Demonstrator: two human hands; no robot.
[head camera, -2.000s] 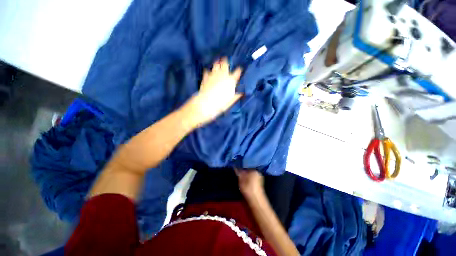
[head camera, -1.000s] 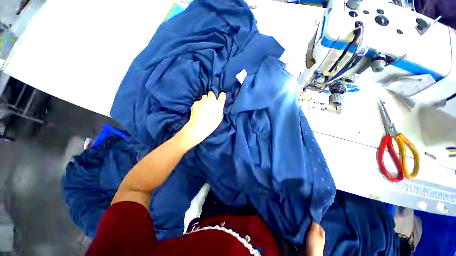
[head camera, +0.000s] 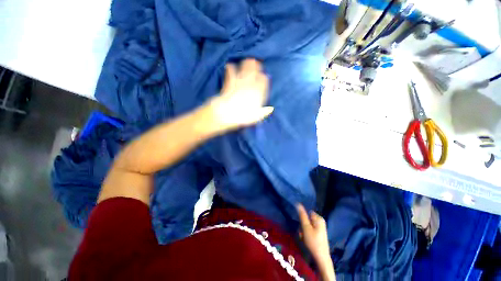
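A wide blue garment piece (head camera: 214, 38) lies over the white table and hangs over its front edge toward my lap. My left hand (head camera: 241, 96) lies on top of the cloth near its middle, fingers spread and somewhat blurred; it grips nothing that I can see. My right hand (head camera: 312, 228) is at the cloth's lower right corner, below the table edge, with the border pinched between thumb and fingers. The presser foot and needle area (head camera: 367, 71) of the sewing machine is to the right of the cloth, apart from it.
Scissors with red and yellow handles (head camera: 422, 134) lie on the white table (head camera: 357, 148) right of the cloth. The machine head (head camera: 467, 24) is at upper right. Heaped blue cloth (head camera: 82, 175) is at lower left, and more (head camera: 368, 230) hangs at lower right beside a blue crate (head camera: 456, 241).
The cloth is spread flatter across the table, and the small white label no longer shows. My left hand has let go of the bunched cloth and opened. My right hand has moved up and left.
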